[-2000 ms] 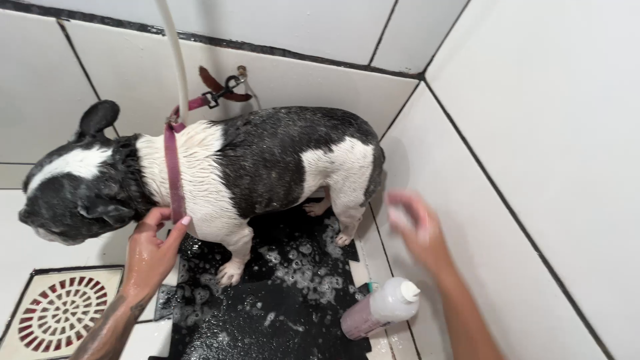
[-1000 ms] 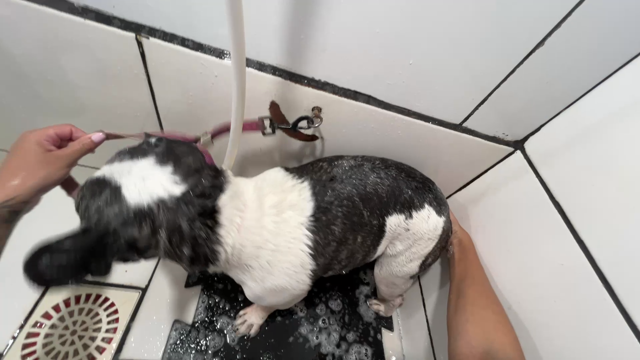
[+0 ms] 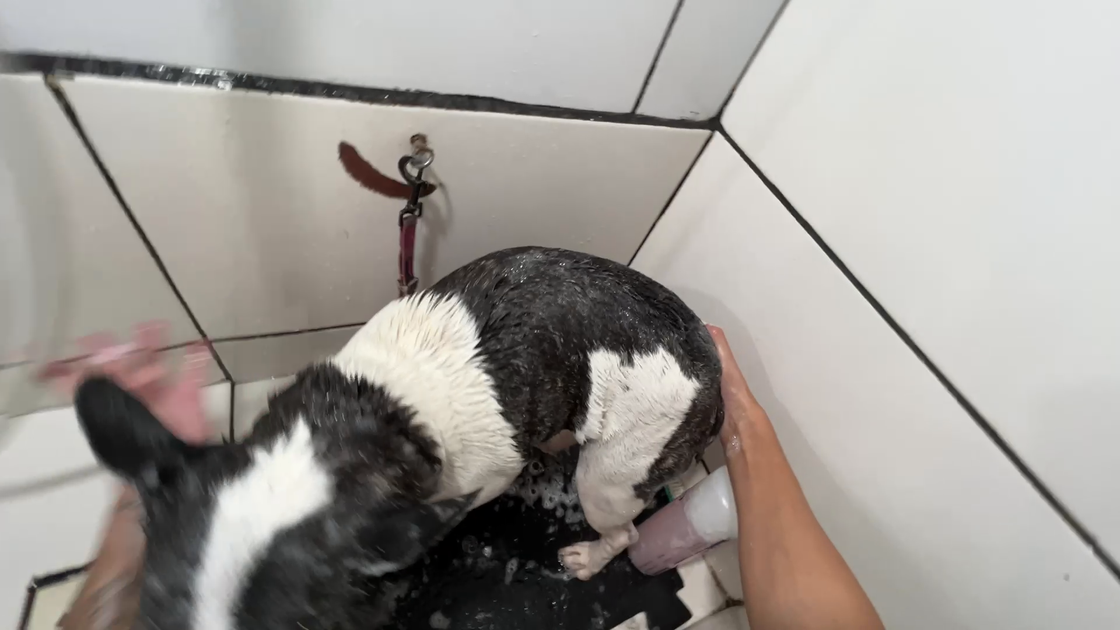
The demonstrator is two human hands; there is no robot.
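Note:
A wet black and white dog (image 3: 534, 350) stands on a soapy black mat (image 3: 499, 560), its head turned to the lower left. My left hand (image 3: 144, 372), blurred, is raised with fingers spread behind the dog's ear and holds nothing. At the dog's rump is my right hand (image 3: 726, 367); its fingers are mostly hidden behind the body. A plastic bottle (image 3: 674, 534) with pinkish contents leans beside the hind leg, near my right forearm. The magenta leash (image 3: 408, 254) hangs from a metal ring on the wall and passes down behind the dog.
White tiled walls (image 3: 919, 175) with dark grout meet in a corner behind the dog. A brown strap (image 3: 372, 172) hangs at the wall ring. The edge of a floor drain (image 3: 48, 604) shows at the lower left.
My left hand has let go of the magenta strap. The dog's head has swung toward the camera. My right hand, apart from the dog two seconds ago, is now at its rump.

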